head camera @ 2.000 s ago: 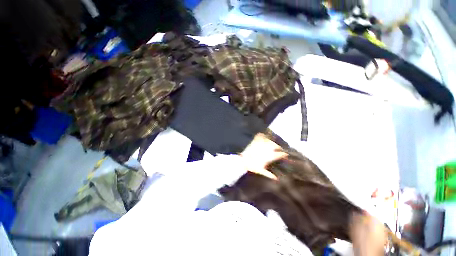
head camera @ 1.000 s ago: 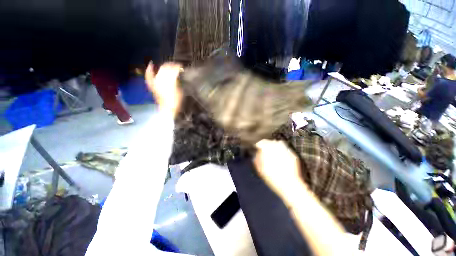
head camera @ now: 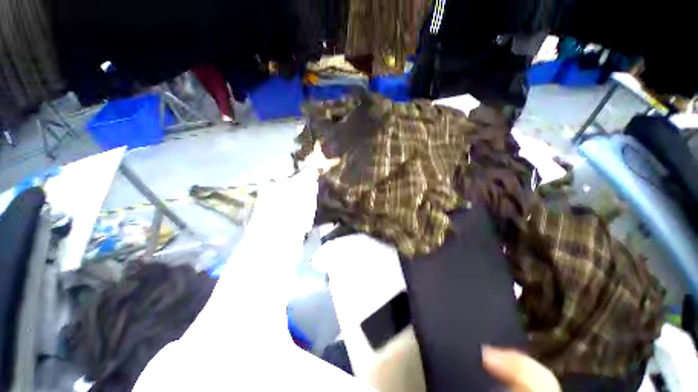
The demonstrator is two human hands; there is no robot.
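A brown plaid garment point(head camera: 409, 164) lies bunched at the far end of the table. My left hand point(head camera: 315, 162) is at its left edge; overexposure hides whether the fingers grip the cloth. A second plaid heap point(head camera: 585, 283) lies at the right. A smooth dark grey pad point(head camera: 467, 306) runs between them towards me. My right hand point(head camera: 520, 371) is cut off by the bottom edge, over the near part of the pad; its grip does not show clearly.
A black flat rectangular object point(head camera: 386, 319) lies on the white table cover point(head camera: 360, 268). A dark cloth heap point(head camera: 134, 314) is at the lower left. Blue bins point(head camera: 128, 121) stand behind. Dark clothes hang across the top. A light blue board point(head camera: 639, 191) is at the right.
The plaid cloth that was raised and blurred between my hands is now down on the heap. My right hand has moved back towards me. The view has turned left.
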